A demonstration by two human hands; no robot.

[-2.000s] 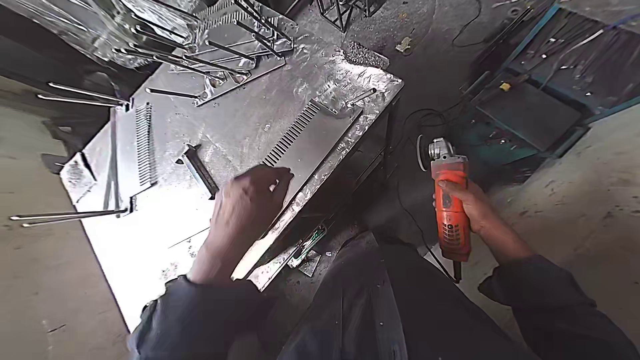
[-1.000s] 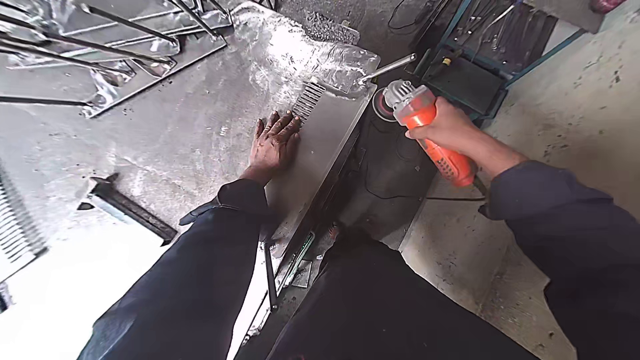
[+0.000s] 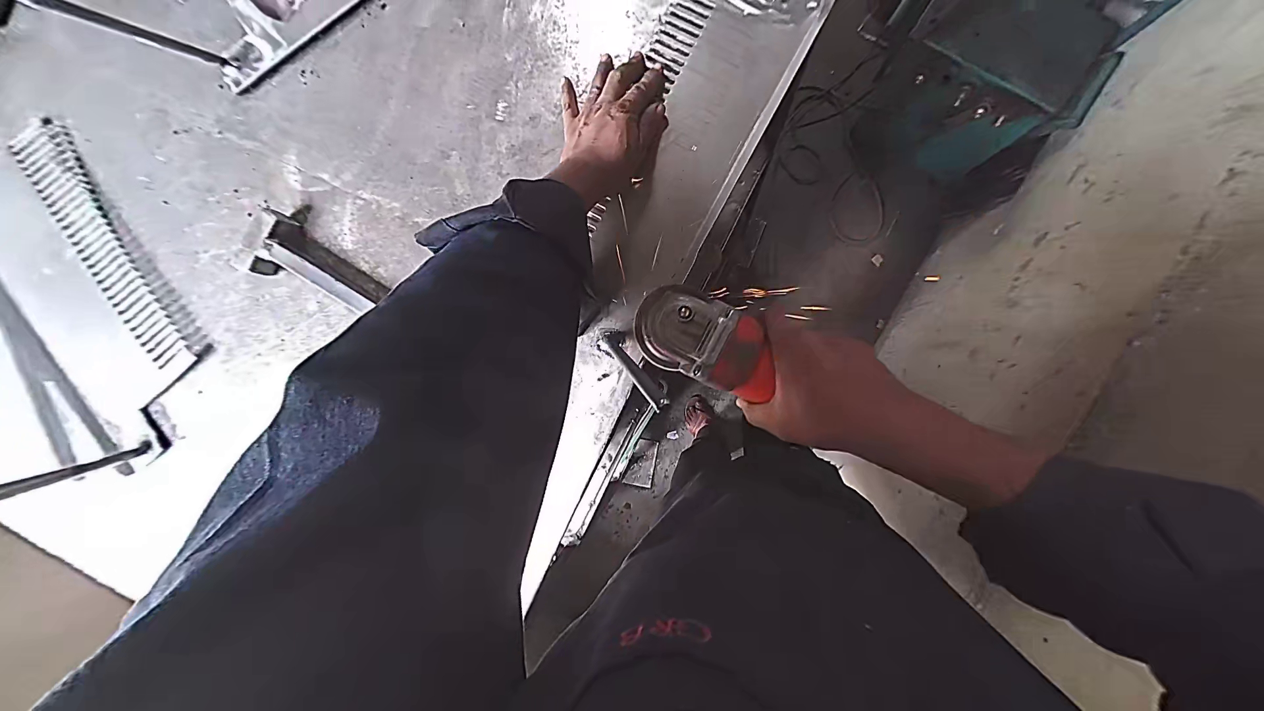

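Note:
My right hand (image 3: 820,380) grips an orange angle grinder (image 3: 696,336) at the near corner of a flat metal plate (image 3: 726,128). Orange sparks fly around the grinder's head; its exact contact point is hidden under the guard. My left hand (image 3: 614,123) lies flat, palm down and fingers spread, on the same plate, over part of its row of slots (image 3: 681,35). My left sleeve covers more of the plate. Just left of the grinder a short metal rod (image 3: 635,372) sticks out at the table's edge.
The metal table (image 3: 444,89) bears a second slotted plate (image 3: 104,247) at the left, a short steel channel piece (image 3: 321,259) in the middle and a welded rod frame (image 3: 242,74) at the top left. Cables (image 3: 854,197) lie on the floor beyond the edge, near a teal metal stand (image 3: 987,128).
The grinder has come from out beside the table to the plate's near corner, and sparks now show. My left hand has stayed pressed on the plate since a second ago. The view has shifted.

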